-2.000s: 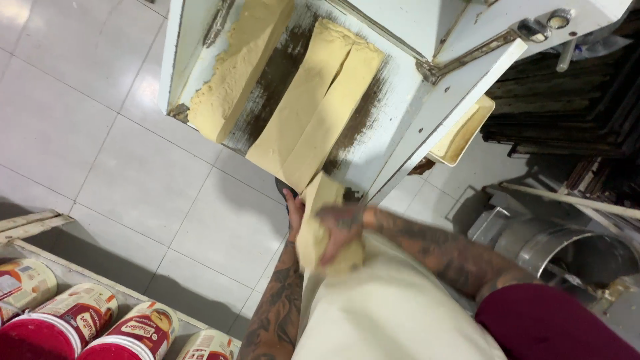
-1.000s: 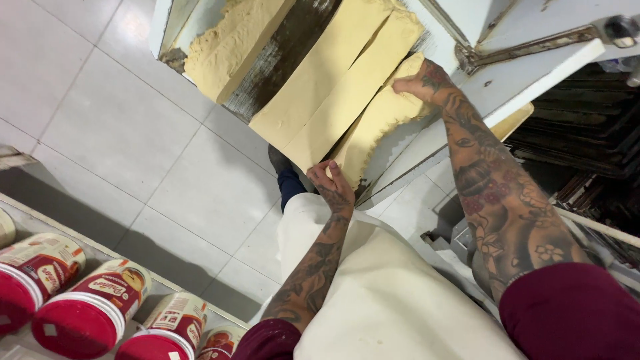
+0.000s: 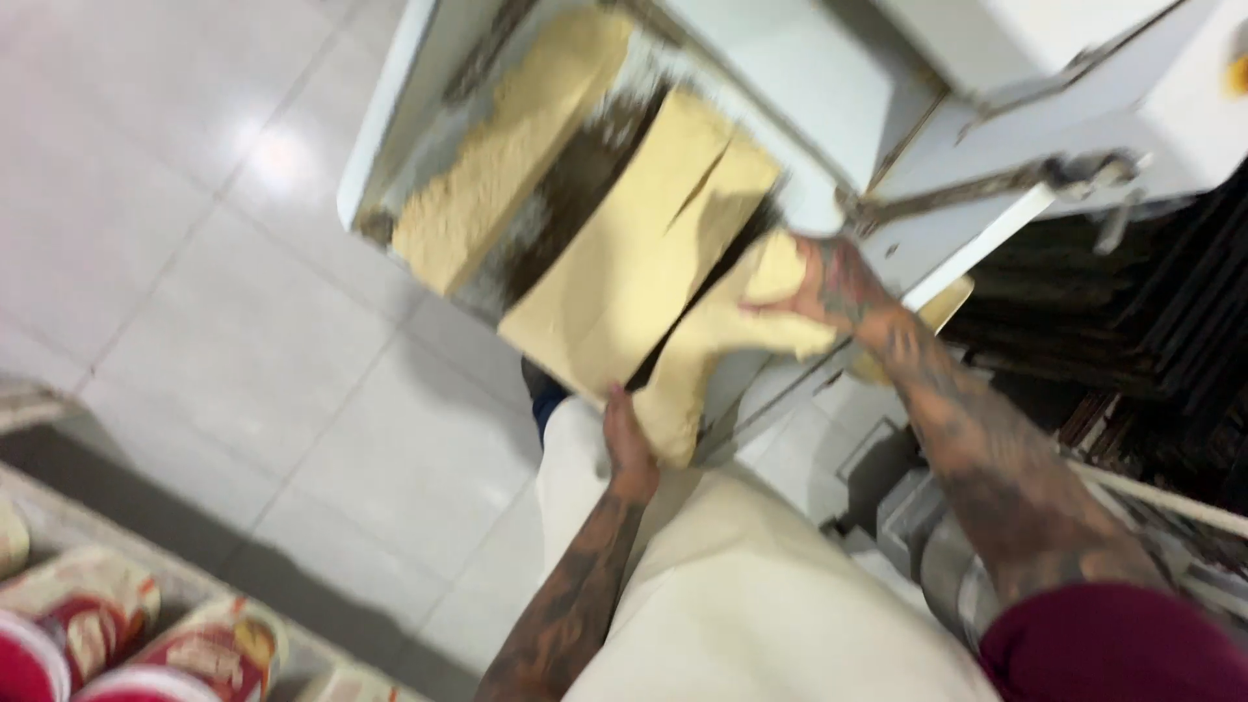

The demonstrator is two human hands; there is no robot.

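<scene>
A sheet of pale yellow dough (image 3: 721,317) hangs partly over the near edge of a white machine tray (image 3: 375,127). My right hand (image 3: 819,288) grips this sheet at its upper right, where the dough bunches up. My left hand (image 3: 629,444) is at the tray's near edge, its fingers against the lower left side of the same sheet; whether they pinch it cannot be told. Beside the sheet, across a dark gap, lie flat dough strips (image 3: 634,244) pressed together, with a slit at their far end. A thicker ragged-edged dough slab (image 3: 517,146) lies farther left.
A rusty metal hinge arm (image 3: 955,200) joins the tray to a white panel at the right. Dark stacked trays (image 3: 1102,302) stand beyond it. Tubs with red lids (image 3: 146,687) sit on a shelf at the lower left. Grey floor tiles (image 3: 224,361) show between.
A hand-held dough piece two seconds ago was at the tray's near corner; one second ago it was spread beside the strips. Since then my right hand has bunched its upper right part.
</scene>
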